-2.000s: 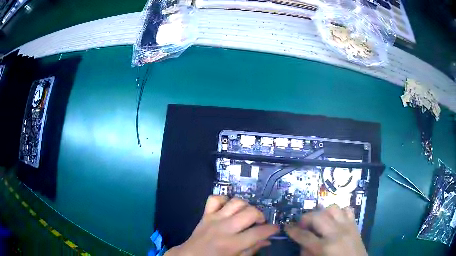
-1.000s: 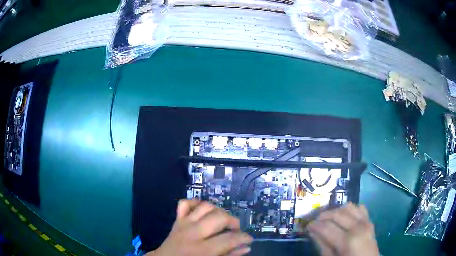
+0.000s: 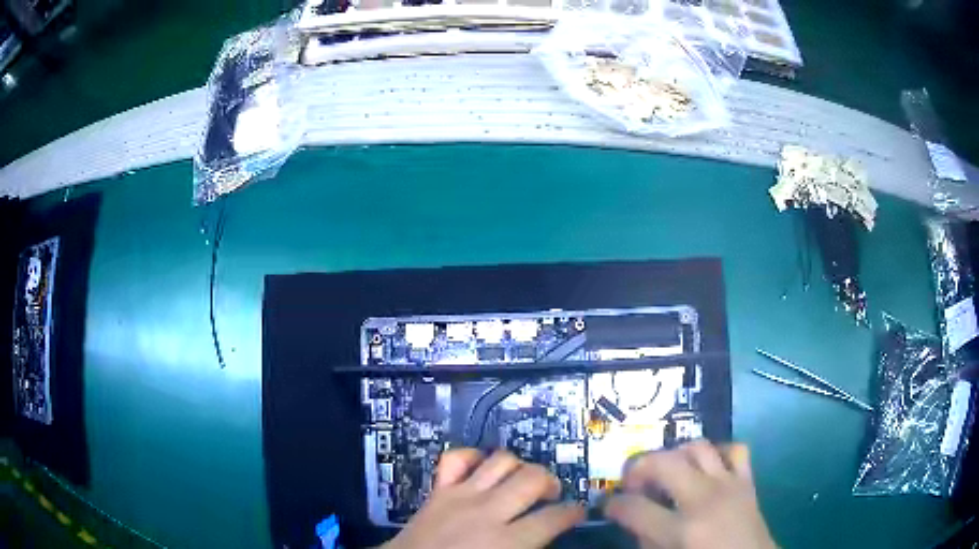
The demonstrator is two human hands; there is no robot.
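The open laptop base (image 3: 370,450) lies on a black foam sheet (image 3: 311,375), with its mainboard (image 3: 537,429), dark heat pipe (image 3: 483,405) and pale round fan (image 3: 642,391) in view. A thin black bar (image 3: 537,366) crosses its upper part and overhangs both sides. My left hand (image 3: 488,502) rests over the lower middle of the base, fingers bent. My right hand (image 3: 682,499) is over its lower right, fingertips curled down below the fan, close to my left fingertips. Whether either hand holds something small is hidden by the fingers.
Tweezers (image 3: 813,384) lie right of the sheet, beside a clear bag (image 3: 912,413). A cable bundle (image 3: 827,193) is at the right rear. Clear bags (image 3: 247,113) sit on the ribbed rail (image 3: 429,102). A thin black cable (image 3: 214,290) lies at left. Another unit (image 3: 35,327) is far left.
The camera view has shifted, so the bench items appear further left and lower. My right hand has moved from the lower right edge back toward my left hand, near the lower middle.
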